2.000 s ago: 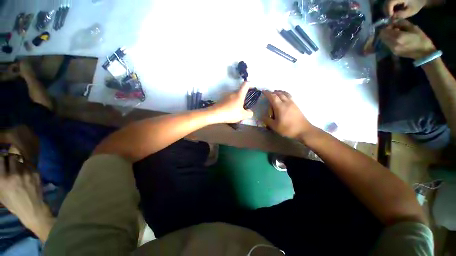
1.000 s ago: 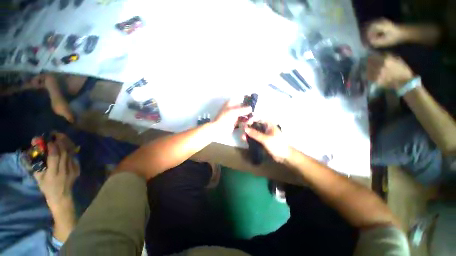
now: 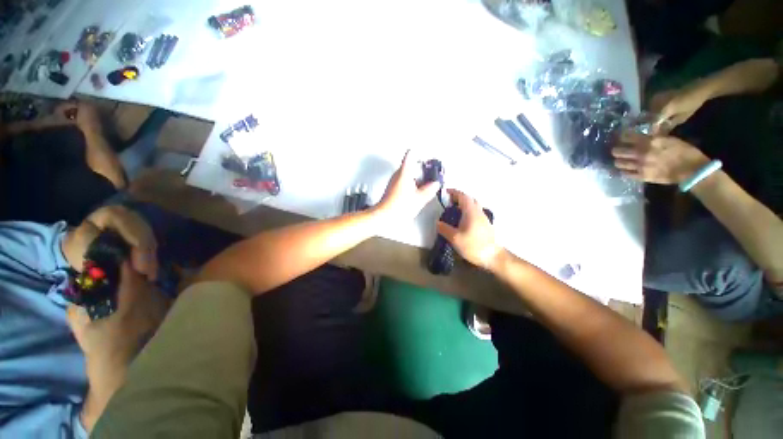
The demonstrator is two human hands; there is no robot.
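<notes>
My left hand (image 3: 407, 190) is over the near part of the white table, its fingers closed around a small black part (image 3: 432, 171). My right hand (image 3: 469, 227) is just right of it and holds a black cable bundle (image 3: 442, 254) whose lower end hangs at the table's wooden edge. A thin dark lead seems to run between the two hands. Short dark pieces with pale ends (image 3: 355, 199) stand left of my left hand. Several black rods (image 3: 521, 135) lie right of my hands.
A bagged cable set (image 3: 255, 175) lies at the table's left corner. A pile of bagged black parts (image 3: 592, 129) lies right, beside another person's hands (image 3: 657, 154). A person at left holds a black bundle with red and yellow ends (image 3: 99, 273). More sets lie far left.
The cable bundle, earlier between both hands, is now in my right hand at the edge. The small black part has gone from the table into my left hand. The view has shifted.
</notes>
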